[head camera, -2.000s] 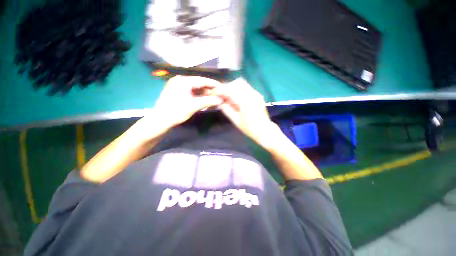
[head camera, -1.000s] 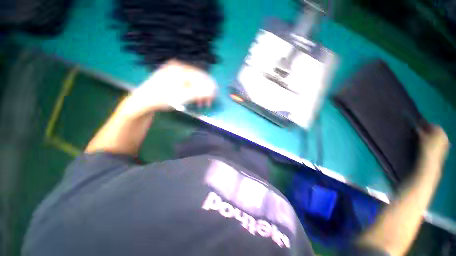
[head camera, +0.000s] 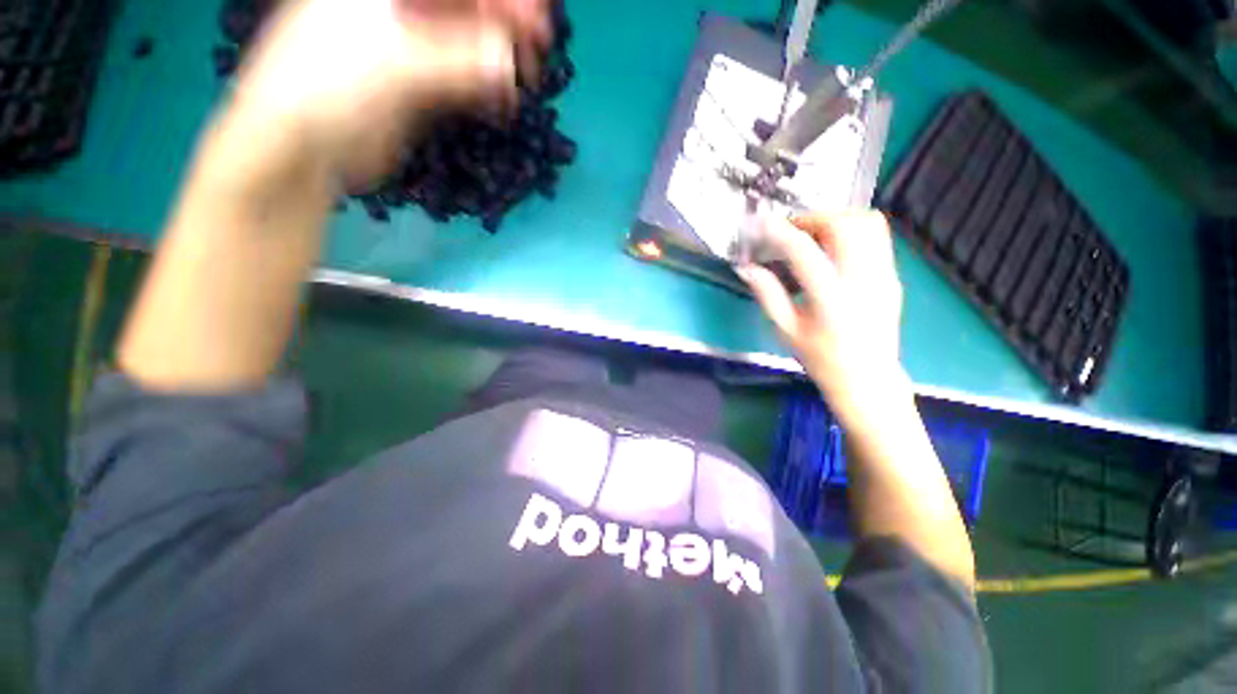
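The benchtop fixture (head camera: 685, 203), a grey box with a bright plate and an orange-lit switch, stands on the teal mat. My right hand (head camera: 828, 271) is at its near side, thumb and fingers close together at the plate's edge; whether they hold a small part cannot be told. My left hand (head camera: 394, 75) is blurred, raised over the loose pile of black parts (head camera: 502, 170), fingers curled; whether it holds anything cannot be told. The black ribbed parts tray (head camera: 1011, 224) lies right of the fixture, with small shiny parts near its right end.
A metal arm (head camera: 814, 115) stands over the fixture's plate, with a ribbed line rising from it. Another black tray (head camera: 48, 82) lies at the far left. The bench's pale edge (head camera: 543, 320) runs in front of me. A blue crate (head camera: 956, 468) is on the floor below.
My right hand has moved left from the ribbed tray to the fixture. My left hand has moved up over the pile from the bench's near edge. The view has turned and shifted.
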